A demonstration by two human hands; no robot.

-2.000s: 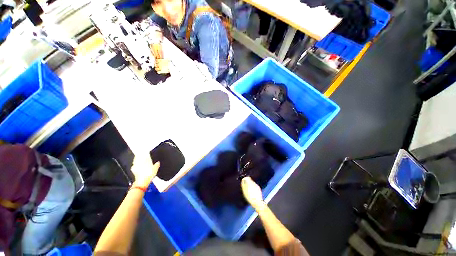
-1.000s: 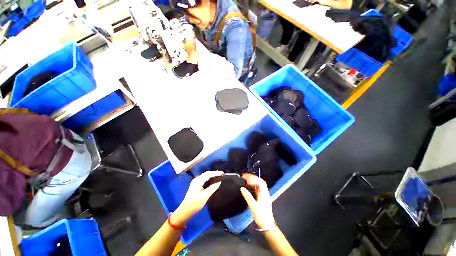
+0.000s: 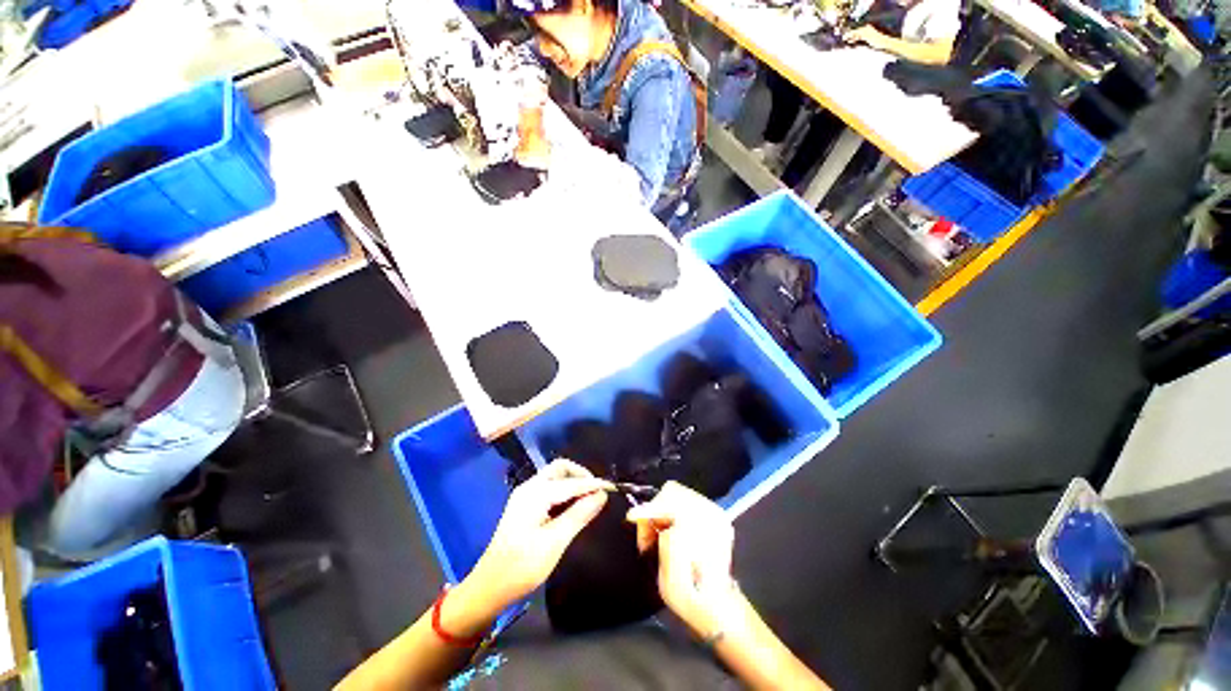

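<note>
A soft black sewn piece hangs from both hands, low in the middle of the view. My left hand pinches its upper edge between thumb and fingers. My right hand is closed at the same edge just to the right, with a small pale or metallic glint at its fingertips; whether it holds a tool or only the edge is unclear. Beyond the hands, a large blue crate holds heaped black pieces.
Flat black panels and a grey-black stack lie on the white table. Another blue crate stands right of the table end, a smaller one left. A person sews ahead; another sits left. A stool stands right.
My left hand has left the table panel and my right hand the crate; both came together on a black piece. Since one second ago, the fingers have closed in along its upper edge.
</note>
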